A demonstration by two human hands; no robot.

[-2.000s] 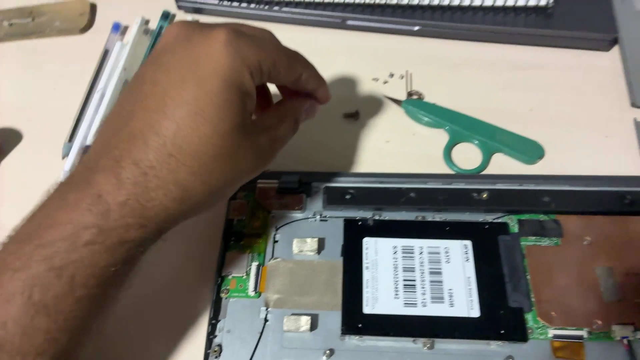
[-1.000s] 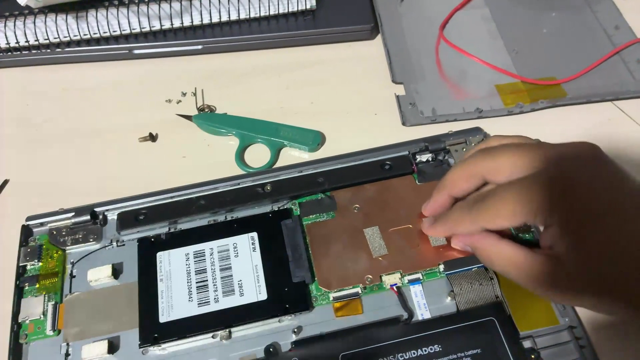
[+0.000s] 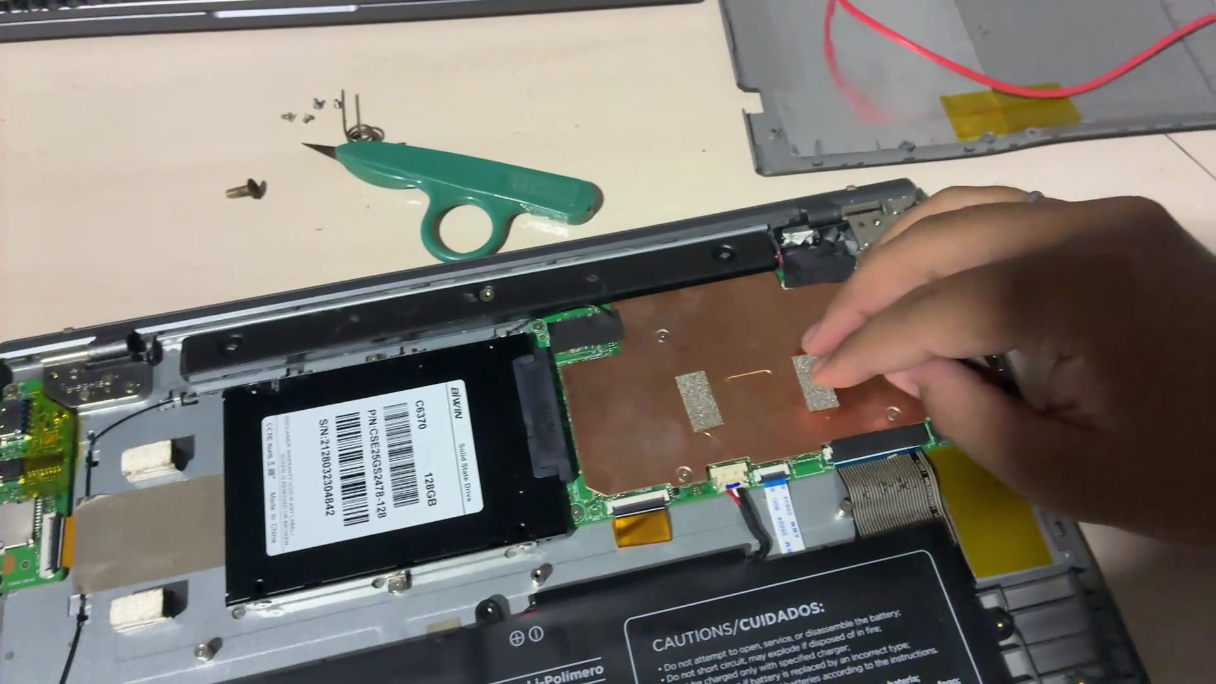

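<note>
My right hand (image 3: 1035, 332) comes in from the right over an opened laptop base. Its fingertips are close together at the copper-coloured shield (image 3: 627, 408), touching or just above the right grey foam pad (image 3: 815, 383); whether they pinch anything is hidden. A similar pad (image 3: 699, 401) lies to its left on the shield. Left of the shield sits a black solid state drive (image 3: 513, 446) with a white label. Below are a white cable connector (image 3: 731, 475) and a black battery pack (image 3: 779, 617). My left hand is out of view.
Above the laptop lie a green thread snipper (image 3: 465, 180), a larger screw (image 3: 246, 189) and several tiny screws (image 3: 308, 118). A grey cover panel (image 3: 883, 57) with a red cable (image 3: 950, 66) is at the upper right. A dark device edge (image 3: 171, 19) runs along the top left.
My left hand, over the table beside the larger screw two seconds ago, is gone from view. My right hand has come in and stays over the copper-coloured shield. The view has swung right.
</note>
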